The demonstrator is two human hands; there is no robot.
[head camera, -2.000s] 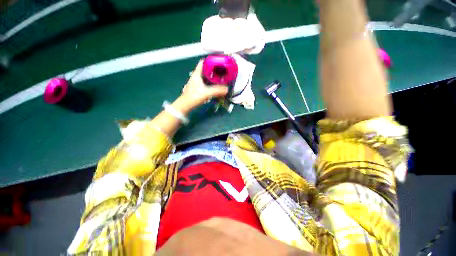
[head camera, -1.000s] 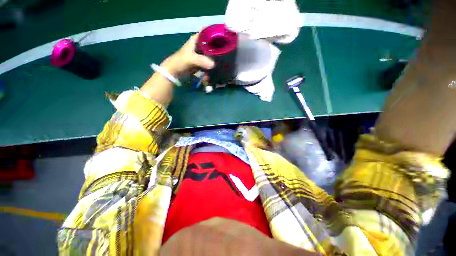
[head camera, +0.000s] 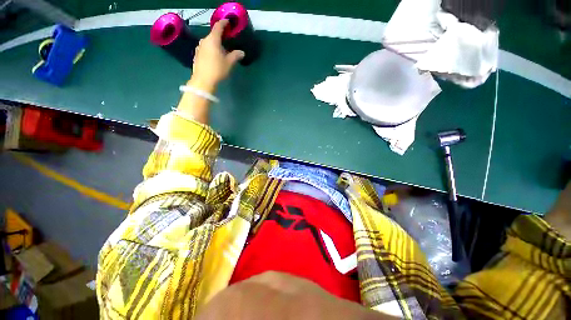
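Note:
A dark cylindrical housing with a magenta end (head camera: 235,15) stands on the green bench at the top, left of centre. My left hand (head camera: 215,57) is at its near side, index finger against the magenta rim and thumb spread apart, not closed round it. A second magenta-ended housing (head camera: 168,29) stands just to its left, with thin wires between the two. The pale round press base (head camera: 389,87) is bare on a crumpled white cloth (head camera: 398,136). My right hand is out of the picture; only its sleeve and a bit of forearm show at the right edge.
The cloth-wrapped press ram (head camera: 460,53) hangs behind and right of the base. A chrome-headed, black-handled tool (head camera: 449,162) juts over the bench's front edge. A blue tape dispenser (head camera: 61,55) lies far left. Red bins (head camera: 62,128) and cardboard boxes are below left.
My left hand has carried the housing from beside the press base leftward to the other housing, and its fingers have loosened. The view has shifted left. The right arm has dropped lower, mostly out of view.

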